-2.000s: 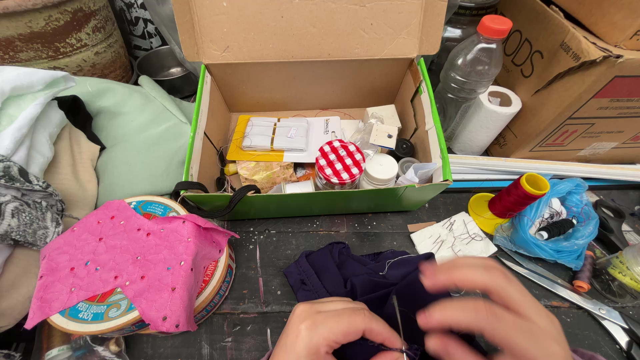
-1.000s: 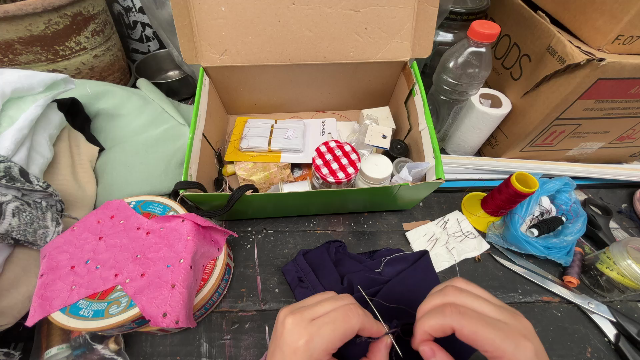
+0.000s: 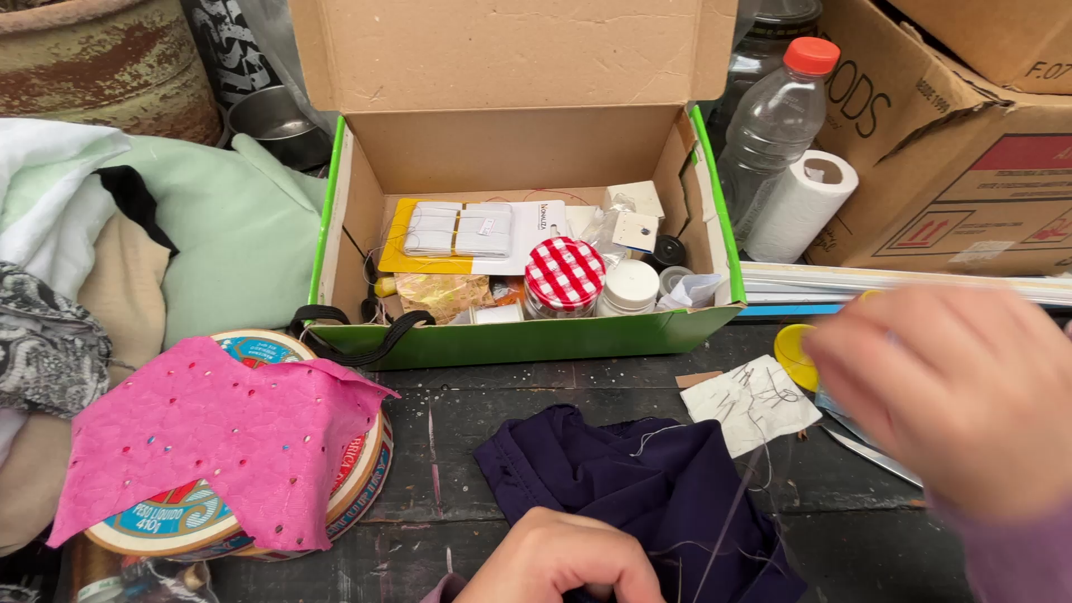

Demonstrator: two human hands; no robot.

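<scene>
Dark navy fabric lies bunched on the black wooden table at the lower middle. My left hand grips its near edge at the bottom of the view, fingers closed. Raised at the right is my right hand, blurred, its fingertips bent together; a thin thread runs up from the fabric toward it. Whether a needle is between those fingers cannot be made out. A white cloth piece stuck with several needles lies just behind the fabric. The yellow spool is partly covered by my right hand.
An open green cardboard box holds jars, white elastic and other supplies. Pink fabric covers a round tin at left. Scissors lie partly under my right hand. A plastic bottle and paper roll stand behind.
My right hand has moved up and to the right, away from the fabric and my left hand. The thread now stretches upward. My left hand stays at the fabric's near edge.
</scene>
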